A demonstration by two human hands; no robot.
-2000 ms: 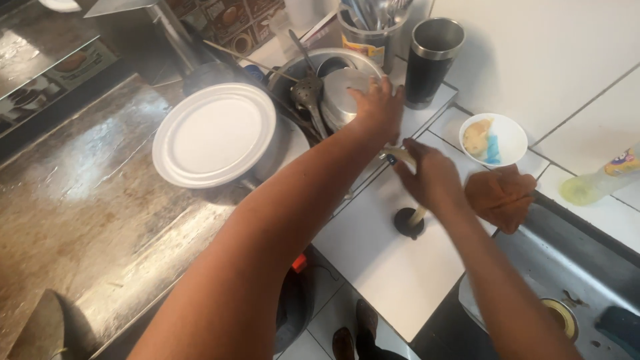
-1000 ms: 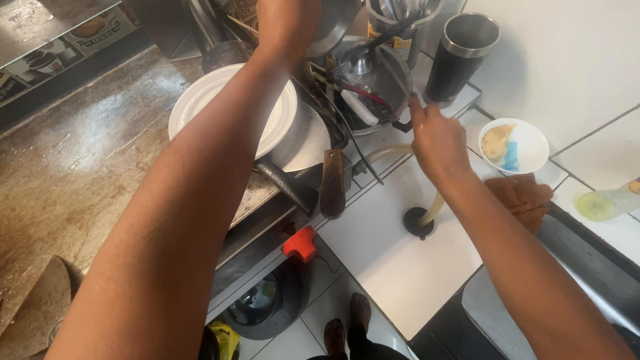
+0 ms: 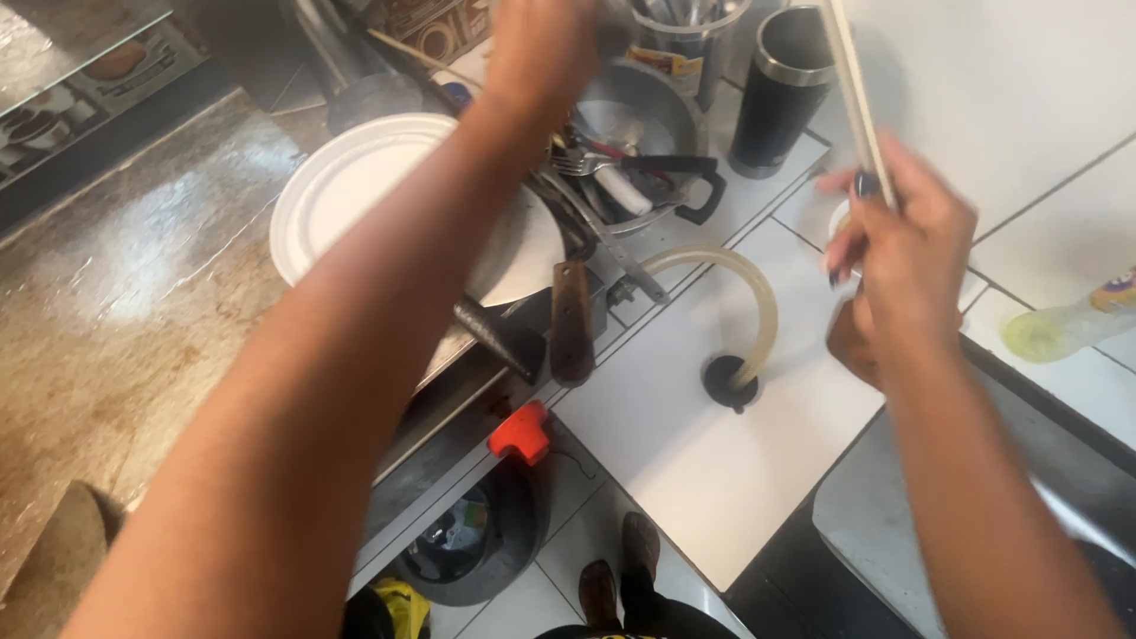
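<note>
My left hand [image 3: 546, 44] is blurred at the top edge, over the far side of the dishes; something dark and metallic is beside it, and its grip cannot be made out. My right hand [image 3: 919, 222] holds a thin light-coloured stick or handle [image 3: 856, 98] that runs up out of view. Between the hands a metal pan [image 3: 643, 102] with a black handle holds a fork [image 3: 577, 162] and other utensils. White plates [image 3: 355, 177] lie under my left forearm. A wooden-handled utensil [image 3: 571, 324] juts out toward me.
A black tumbler [image 3: 781, 98] stands beside a container of cutlery [image 3: 692, 35]. A pale hose [image 3: 768, 302] enters a black-rimmed hole in the white tile counter [image 3: 674, 444]. An orange-red object [image 3: 522, 432] is at the counter edge. A bottle [image 3: 1065, 324] lies right, above the sink [image 3: 887, 541].
My right hand has moved from the pan's edge up and to the right, and now holds the light stick. Two seconds ago my left hand was on a round metal vessel among the dishes.
</note>
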